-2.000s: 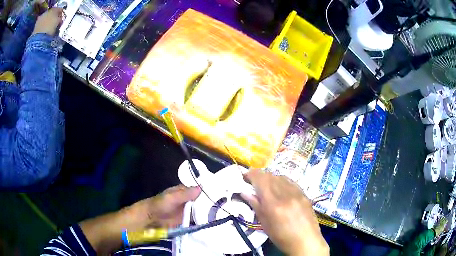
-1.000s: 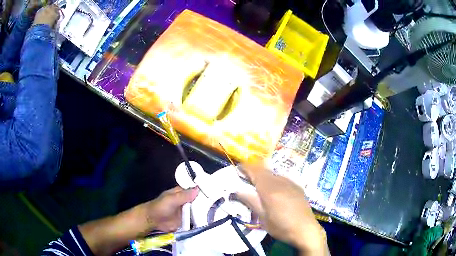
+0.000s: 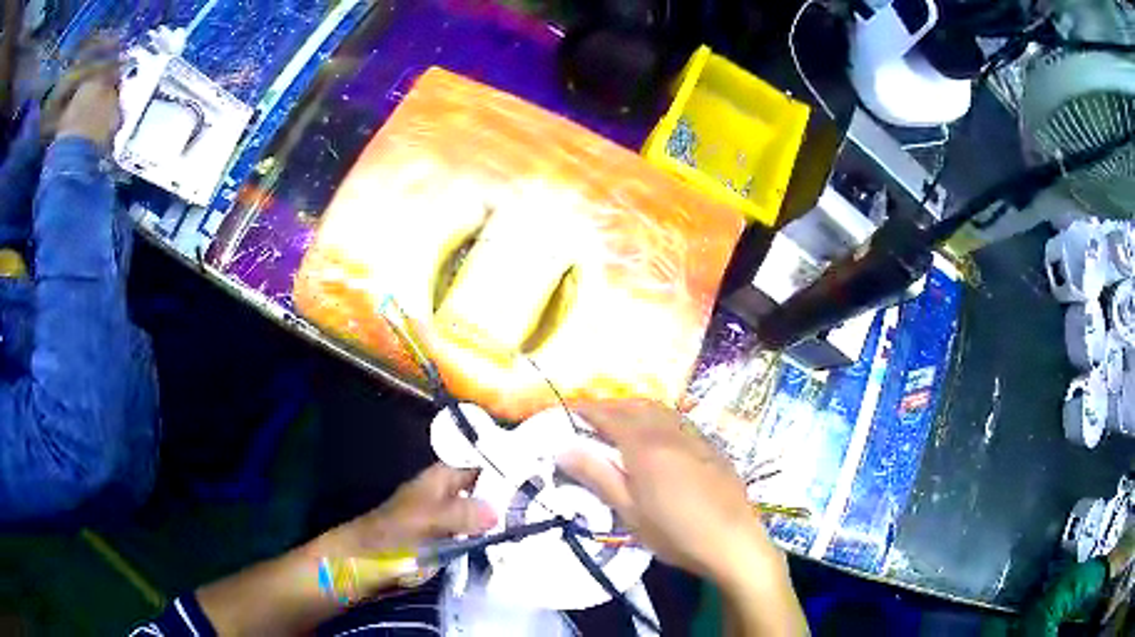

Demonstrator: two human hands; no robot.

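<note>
A white housing [image 3: 523, 554] with a round wired centre is held at the bench edge, low in the middle of the view. My left hand [image 3: 429, 516] grips its left side. My right hand [image 3: 666, 479] lies over its upper right side, fingers bent onto the shell; the fingertips are partly hidden. Dark cable leads [image 3: 479, 544] run out of the centre. One wrapped lead end crosses my left wrist and another points up over the edge of the orange padded work rest [image 3: 635, 268].
A yellow screw bin [image 3: 734, 137] with small screws stands behind the pad. The black electric screwdriver [image 3: 853, 292] lies by the screw feeder at the right. White units [image 3: 1089, 336] and a fan [image 3: 1089, 125] are further right. A person's denim sleeve [image 3: 75, 286] is at the left.
The pad and bin appear slightly lower and further left in view. The lead end by my left hand has shifted across my wrist. Both hands stay on the housing.
</note>
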